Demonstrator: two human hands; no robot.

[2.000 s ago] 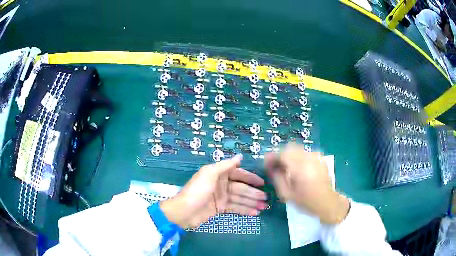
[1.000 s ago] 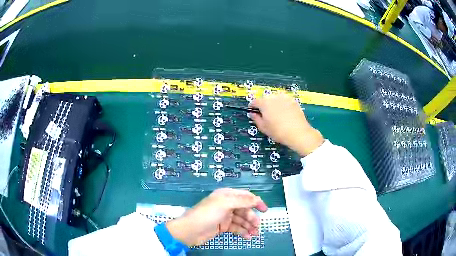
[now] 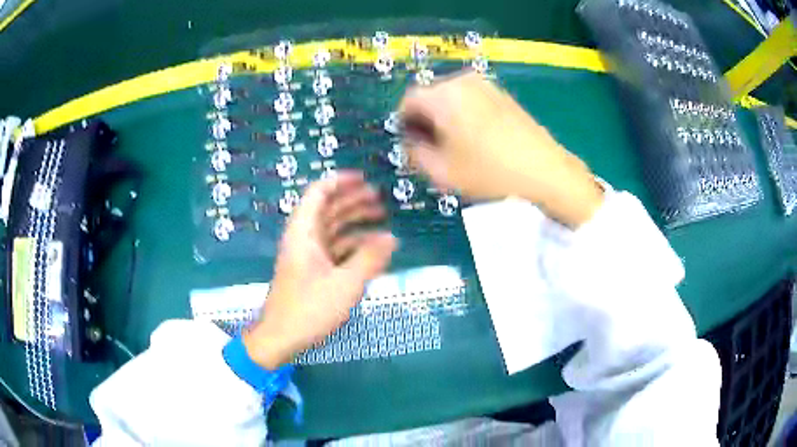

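Note:
The clear blister tray (image 3: 253,240) lies in front of me with rows of flex circuit modules (image 3: 220,159), each with a white spoked round end and a dark body. My left hand (image 3: 328,253), with a blue wrist strap (image 3: 253,362), is over the tray's near edge, fingers curled and blurred; whether it holds something cannot be told. My right hand (image 3: 476,144) is over the right part of the tray, blurred; no tweezers can be made out in it. The pad sheet (image 3: 376,332) with its grid of small white squares lies below the tray, partly behind my left hand.
A white paper sheet (image 3: 502,279) lies right of the pad sheet, partly under my right sleeve. Stacked blister trays (image 3: 699,131) stand at right. A black device (image 3: 61,253) with cables is at left. A black compartment tray (image 3: 760,358) is at lower right.
The view has shifted, so the tray sits higher and further left. My right hand has come nearer over the tray; the dark tool seen in it is no longer visible. My left hand has moved up onto the tray.

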